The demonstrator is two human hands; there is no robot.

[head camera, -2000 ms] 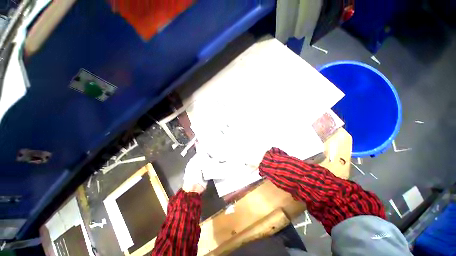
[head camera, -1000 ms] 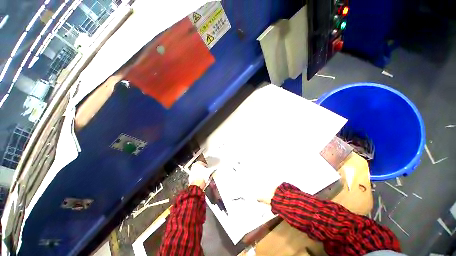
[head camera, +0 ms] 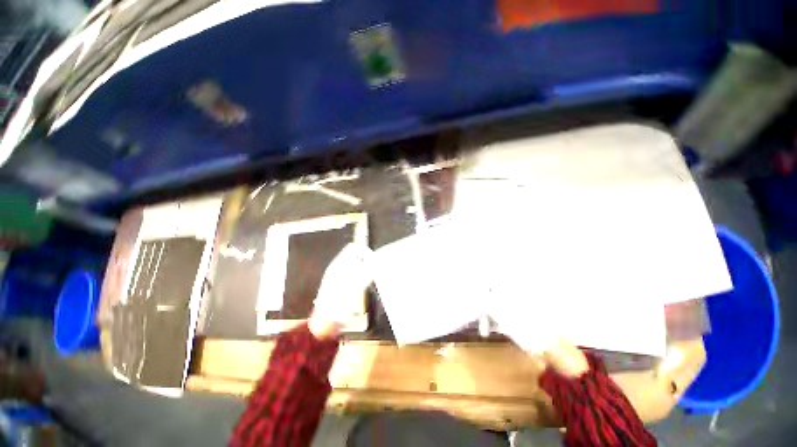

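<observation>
A large stack of blank white sheets (head camera: 585, 201) lies on the right half of the dark board. My left hand (head camera: 345, 288), in a white glove, is at the left corner of a white sheet (head camera: 428, 288) and overlaps the right side of the frame (head camera: 273, 271). Glare hides whether its fingers grip the sheet. My right hand (head camera: 555, 354), partly gloved in white, is over the front part of the white sheets; its fingers blend into the white and their grip cannot be told. The frame surrounds a dark panel (head camera: 315, 262).
Dark panels with pale lines (head camera: 170, 288) lie at the board's left end. White scrap strips (head camera: 323, 188) lie along the back. A thick wooden edge (head camera: 411, 371) runs along the front. The blue press (head camera: 288, 96) stands behind. Blue bins (head camera: 743, 323) flank the board.
The view has swung left, showing the whole board. My left hand has moved from the back of the stack to beside the frame, and a white sheet's corner now reaches toward it.
</observation>
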